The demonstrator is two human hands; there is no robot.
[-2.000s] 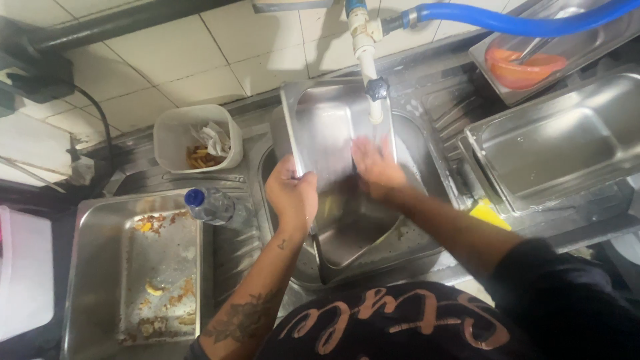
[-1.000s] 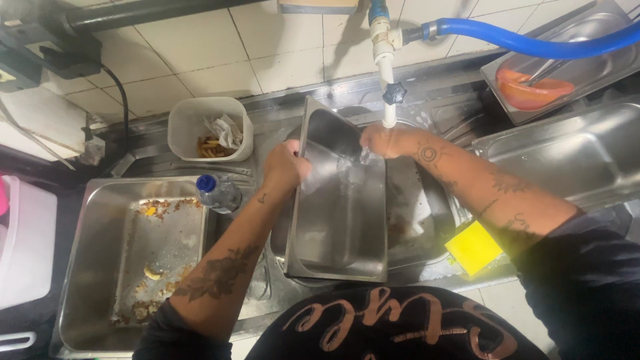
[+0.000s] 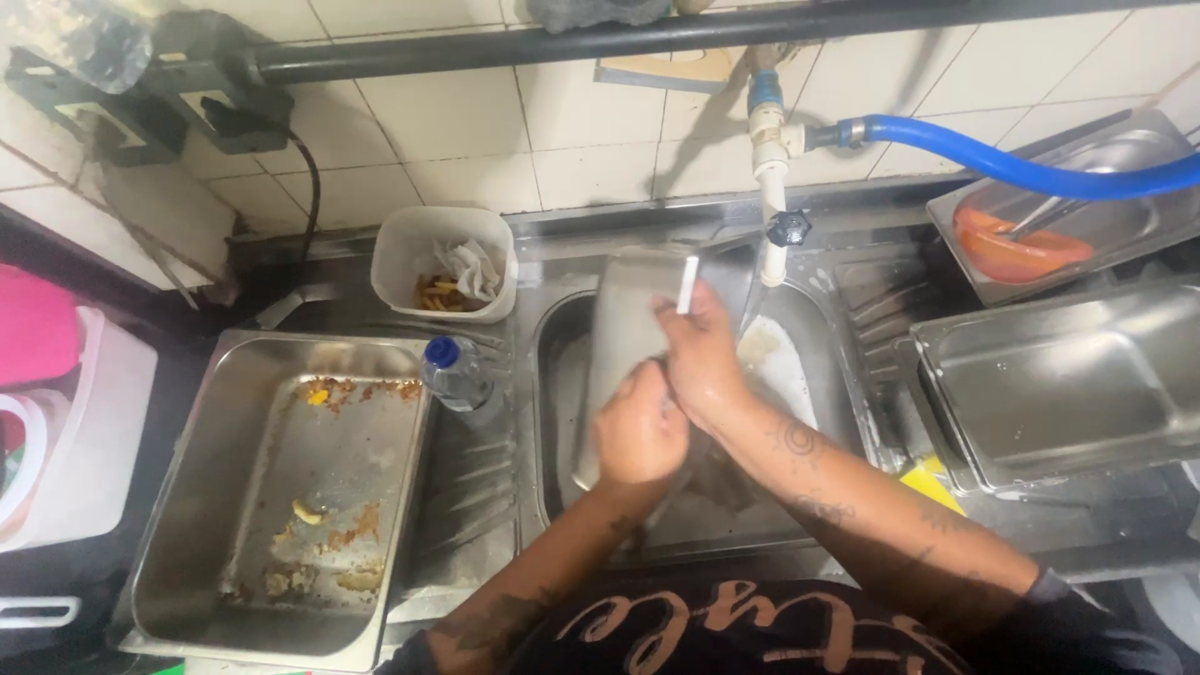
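Note:
Over the sink basin (image 3: pixel 547 412) a stainless steel food pan (image 3: pixel 626 323) is tilted on its side, somewhat blurred. My left hand (image 3: pixel 643 427) is closed on the pan's near rim. My right hand (image 3: pixel 698 352) lies against the pan just above it, fingers bent, by a short white strip or handle (image 3: pixel 688 284); whether the hand grips that piece or the rim, I cannot tell. White foam (image 3: pixel 776 361) lies in the basin to the right of my hands. The white tap (image 3: pixel 772 225) with its black knob stands behind them.
Left of the sink are a food-soiled steel pan (image 3: pixel 352 450), a blue-capped plastic bottle (image 3: pixel 457 375) and a white tub of scraps (image 3: pixel 394 281). On the right lie a steel pan (image 3: pixel 1078 375), a yellow cloth or sponge (image 3: pixel 931 483) and an orange bowl (image 3: pixel 1017 248) in another pan. A blue hose (image 3: pixel 994 164) crosses above.
The pan, upright with its inside showing a second ago, is now turned on its side. My right hand has come from its far right side to beside my left hand.

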